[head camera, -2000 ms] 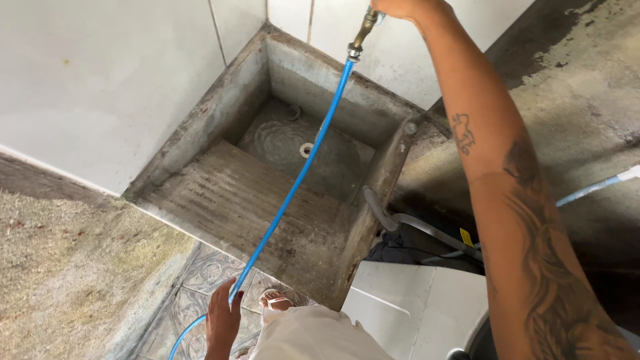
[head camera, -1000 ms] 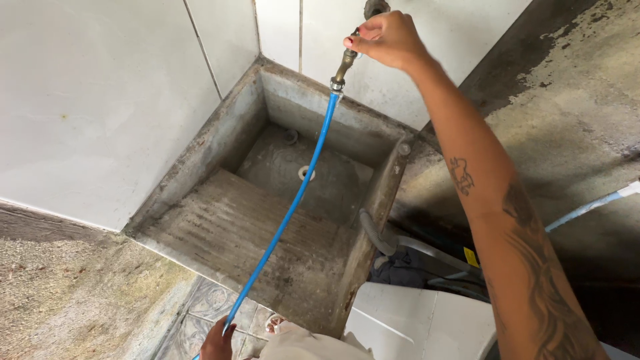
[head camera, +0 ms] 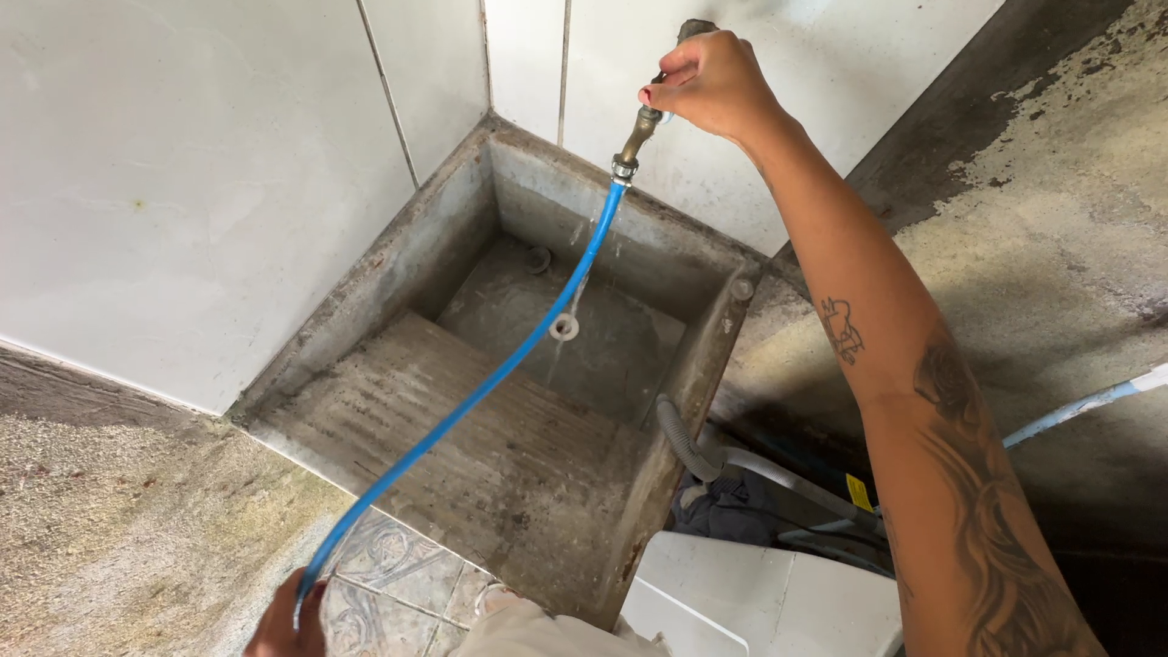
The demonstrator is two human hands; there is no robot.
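Note:
My right hand (head camera: 712, 82) is at the handle of a brass faucet (head camera: 642, 132) on the white tiled wall, fingertips pinched on it. A blue hose (head camera: 456, 412) is joined to the faucet's spout by a metal clamp (head camera: 624, 168) and curves down across a concrete laundry sink (head camera: 511, 456). At the lower left, my left hand (head camera: 290, 620) is closed around the hose; the hose beyond it is hidden. Thin streams of water fall from near the clamp toward the white drain (head camera: 564, 327) in the basin.
A grey corrugated drain hose (head camera: 684, 440) hooks over the sink's right rim. Below it are a dark cloth (head camera: 725, 506) and a white appliance lid (head camera: 730, 584). White tiled walls (head camera: 201, 164) meet behind the sink, and a light blue pipe (head camera: 1086, 406) runs along the rough wall at right.
Water now falls below the faucet joint, where none was plain before. My right hand shows lower in view, at the faucet handle. The view has shifted somewhat.

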